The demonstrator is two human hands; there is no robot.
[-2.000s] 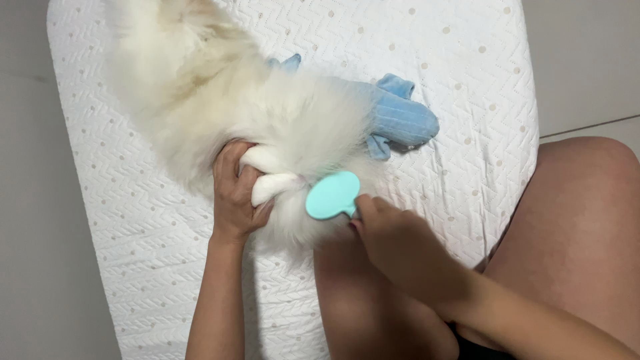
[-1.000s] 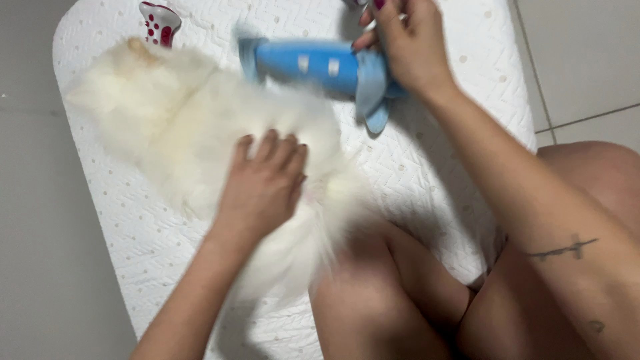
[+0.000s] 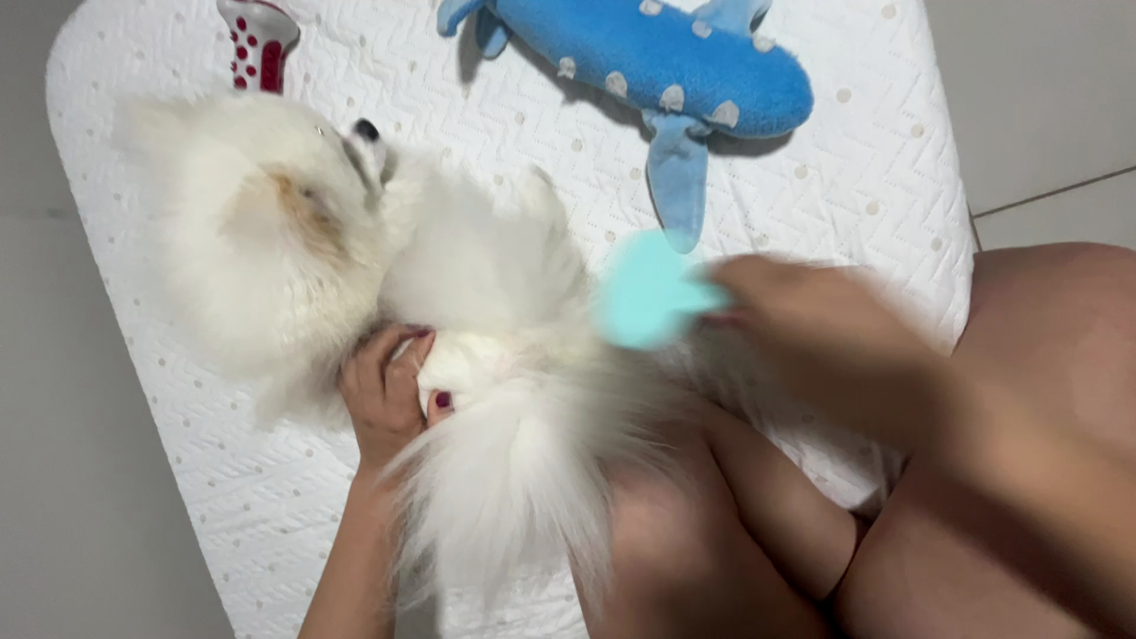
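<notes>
A fluffy white dog [image 3: 479,248] with a tan patch by its ear lies on its side, its head to the left and its tail toward me. My left hand [image 3: 390,386] grips a hind leg or the fur near the dog's rump; exactly which is hard to tell. In my right hand [image 3: 772,306], blurred by motion, is a turquoise pet brush [image 3: 646,288] with an oval head, held by its handle just right of the dog's hindquarters. The bristles are hidden.
A blue plush whale toy [image 3: 657,62] with white spots lies beyond the dog. A white and red dotted object [image 3: 259,44] is near the dog's head. All rest on a white quilted cover [image 3: 852,160]; my bare legs [image 3: 1021,426] are at the lower right, tiled floor on both sides.
One second ago my right hand was at the plush toy and my left hand lay flat on the dog. Now the right hand holds the brush lower down, and the toy shows its spotted back.
</notes>
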